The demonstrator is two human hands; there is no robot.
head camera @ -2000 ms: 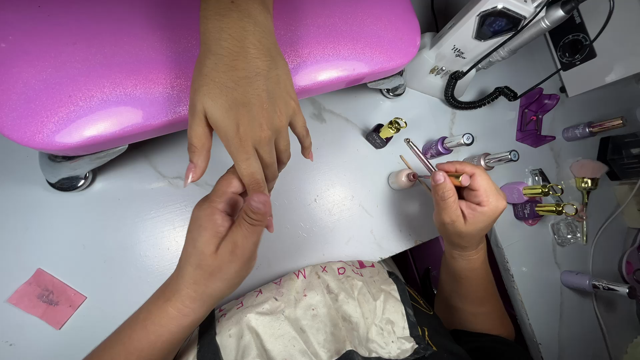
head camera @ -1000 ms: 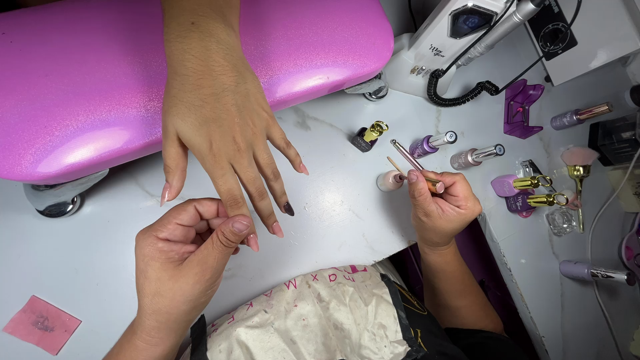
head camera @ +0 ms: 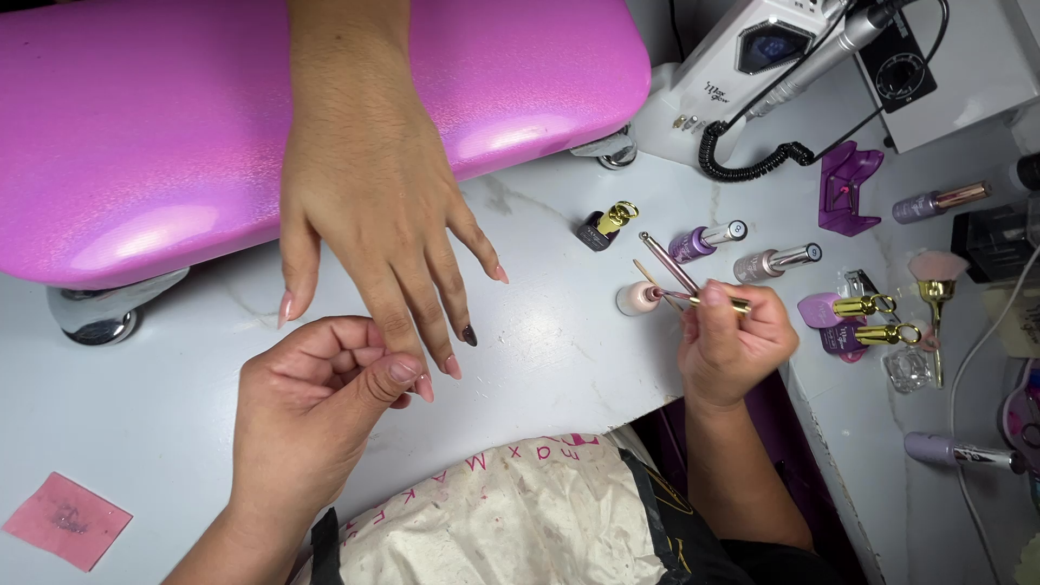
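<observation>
My left hand (head camera: 325, 398) pinches the index fingertip of another person's hand (head camera: 374, 179), which reaches in from the top over a pink padded armrest. That hand has pink nails, and one nail is black. My right hand (head camera: 731, 341) holds a slim metallic pink tool (head camera: 669, 262) with a ball-like end and a thin wooden stick (head camera: 647, 272). A fine brush tip from this hand meets the mouth of a small pale pink polish bottle (head camera: 638, 298), which stands uncapped just left of my fingers. A dark polish bottle with a gold ring cap (head camera: 599, 231) is beyond it.
The glittery pink armrest (head camera: 520, 89) spans the upper left. Purple (head camera: 691, 244) and greyish (head camera: 756, 265) polish bottles lie right of centre, near a purple holder (head camera: 845, 191). A white nail drill machine (head camera: 715, 73) with a coiled cord is behind. A pink pad (head camera: 67, 520) lies lower left.
The brush in my right hand now reaches the pale pink bottle's mouth. My left hand has kept its hold on the other person's finger since one second ago. Their black nail, hidden earlier, shows.
</observation>
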